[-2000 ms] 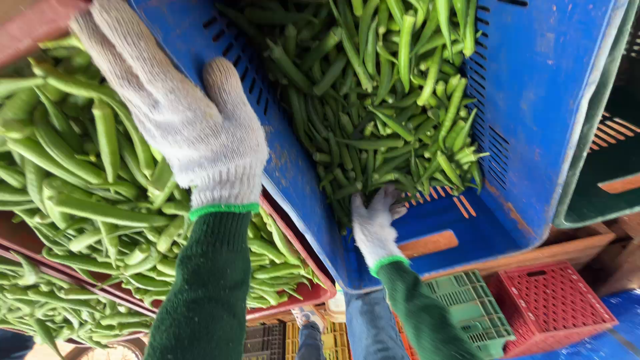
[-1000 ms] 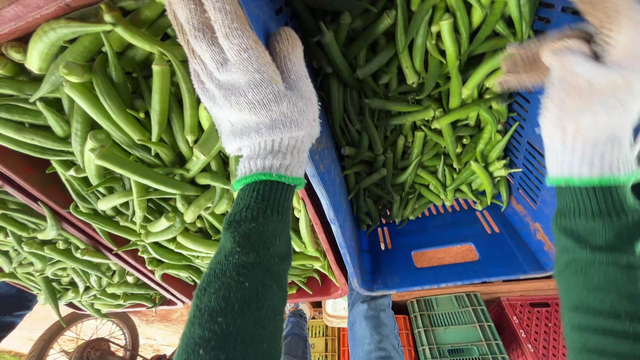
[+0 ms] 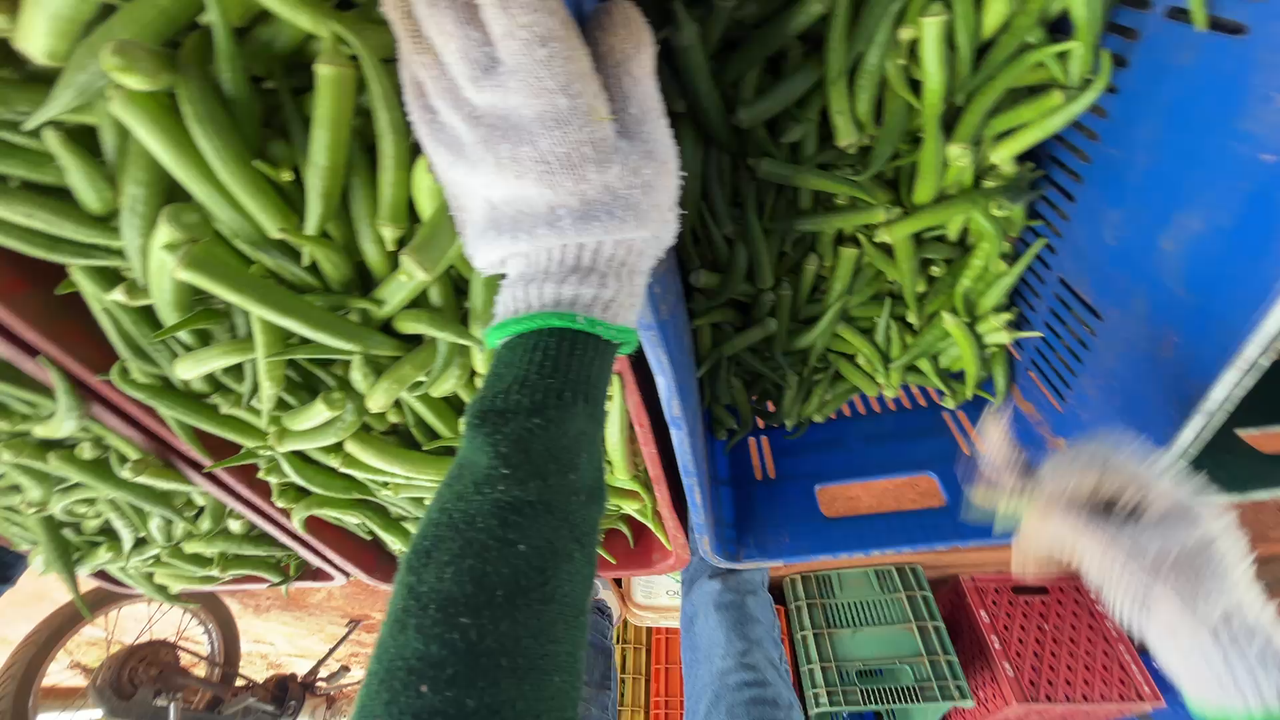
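Note:
My left hand (image 3: 560,140), in a white knit glove with a green-edged cuff, reaches over the wall between a red crate (image 3: 655,470) and a blue plastic crate (image 3: 740,520). Its fingertips run out of view at the top, so its hold is hidden. Larger okra pods (image 3: 280,290) fill the red crate; smaller okra (image 3: 870,260) lies in the blue one. My right hand (image 3: 1120,530), gloved too and blurred by motion, is over the blue crate's near right corner. Whether it holds anything cannot be made out.
Another red crate of okra (image 3: 110,490) stands at the left. Below are a green crate (image 3: 870,640), a red crate (image 3: 1060,640), and yellow and orange ones. My jeans-clad leg (image 3: 735,640) shows beneath. A motorcycle wheel (image 3: 130,650) is at lower left, a dark green crate (image 3: 1250,450) at right.
My right hand was at the okra's near edge, then rose to the upper right, and is now lower, near the blue crate's corner. My left hand stays over the wall between the crates.

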